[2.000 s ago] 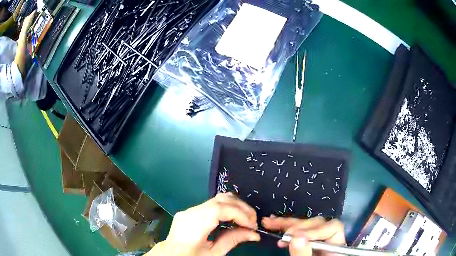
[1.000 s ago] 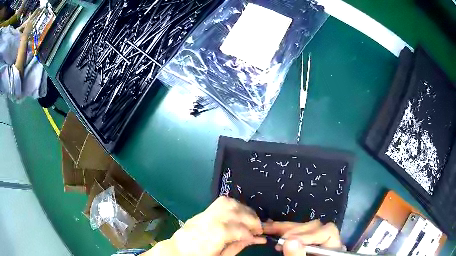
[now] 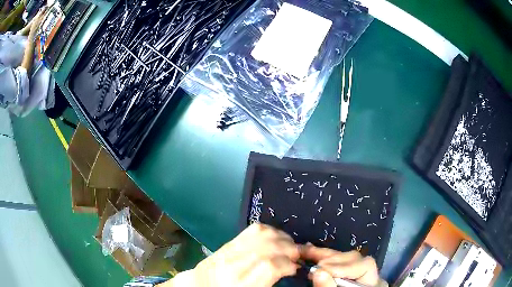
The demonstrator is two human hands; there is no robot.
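A black work tray [image 3: 323, 165] lies in front of me with small silvery-white pins [image 3: 341, 208] scattered over it and a small dense pile at its left edge. My left hand [image 3: 255, 255] is at the tray's near edge, its fingers pinched together; what they hold is hidden. My right hand [image 3: 342, 268] touches it from the right and holds a slim silver-white pen-like tool [image 3: 343, 282]. The tool's tip is hidden between the fingers of both hands.
A large tray [image 3: 124, 159] of long black rods is at upper left, beside a clear plastic bag [image 3: 269, 106]. Tweezers [image 3: 344, 106] lie beyond the work tray. A bulk parts tray [image 3: 429, 143] and an orange-brown fixture [image 3: 440, 232] are at right. Cardboard boxes [image 3: 92, 162] and another person's sleeve [image 3: 33, 89] are at left.
My hands have drawn together and the dark tool tip, visible earlier, is now hidden. The whole view has shifted slightly, with the tray and bench things a little further right.
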